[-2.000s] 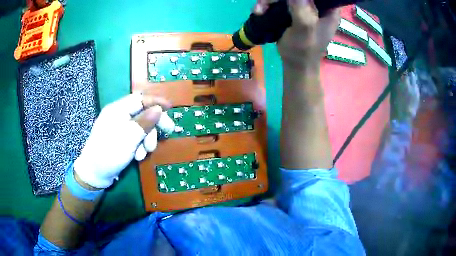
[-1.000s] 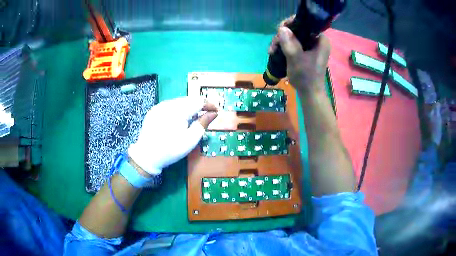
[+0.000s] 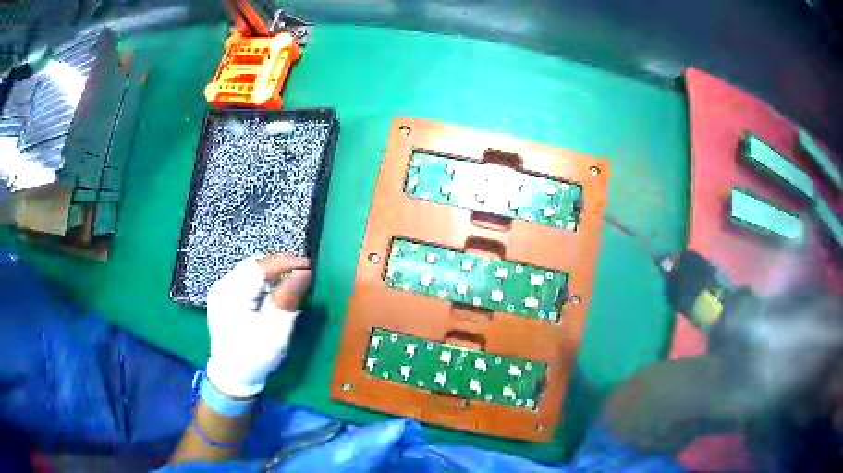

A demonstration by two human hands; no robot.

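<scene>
The orange-brown fixture [image 3: 365,323] lies on the green mat with a green circuit board in each slot: top [image 3: 494,189], middle [image 3: 476,277] and bottom [image 3: 453,368]. My left hand [image 3: 250,323], in a white glove with bare fingertips, is at the lower right corner of the screw tray [image 3: 254,199]. Its thumb and finger are close together; whether they pinch a screw cannot be told. My right hand [image 3: 772,337], strongly blurred, holds the electric screwdriver [image 3: 707,296] right of the fixture, over the red mat's edge. The bit points up and left.
An orange openwork block [image 3: 251,72] stands above the screw tray. Silver-grey stacked pieces [image 3: 65,139] lie at far left. On the red mat [image 3: 716,157] lie several pale-topped board units [image 3: 767,215]. A light blue strap [image 3: 222,399] is on my left wrist.
My left hand has moved from the top board back left to the screw tray. My right hand and the screwdriver have moved from the top board down and right. The view has shifted and tilted.
</scene>
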